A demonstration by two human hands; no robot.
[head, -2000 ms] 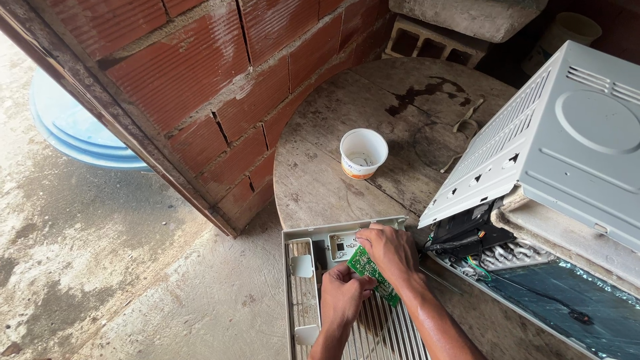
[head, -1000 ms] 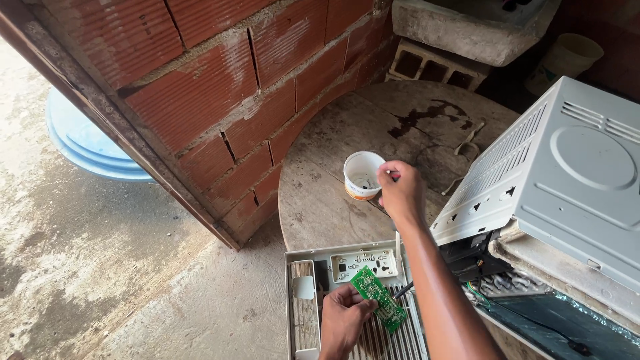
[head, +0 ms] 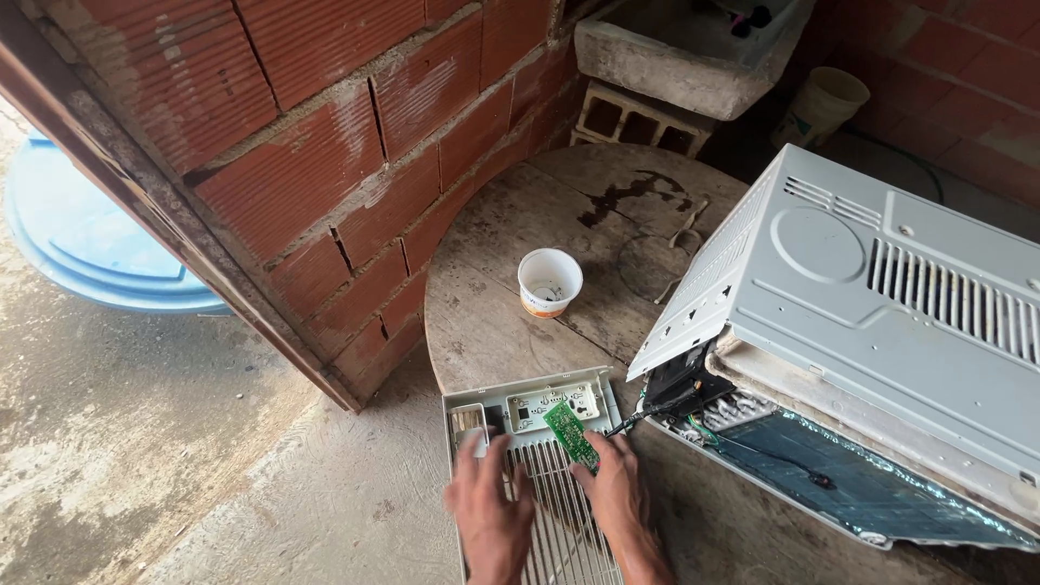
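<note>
My right hand (head: 619, 487) holds a green circuit board (head: 572, 436) by its lower end, between thumb and fingers. The board lies tilted over the slats and the moulded recess of a light plastic louvred front panel (head: 597, 388). My left hand (head: 491, 508), a little blurred, is over the panel's left side with its fingers spread and nothing seen in it. Dark wires (head: 636, 418) run from near the board toward the opened air conditioner unit (head: 821, 244) at the right. Beyond the panel stands a white plastic tub (head: 550, 282) with small bits inside.
The panel and unit rest on a round wooden table (head: 487, 325). A cord (head: 689, 223) lies behind the tub. A brick wall (head: 325, 154) rises at the left, with a blue lid (head: 106, 236) past its edge. Behind are a concrete sink (head: 658, 61), a hollow block and a bucket (head: 822, 106).
My right hand has come back from the tub to the circuit board and now holds it. My left hand has let go of the board and moved left.
</note>
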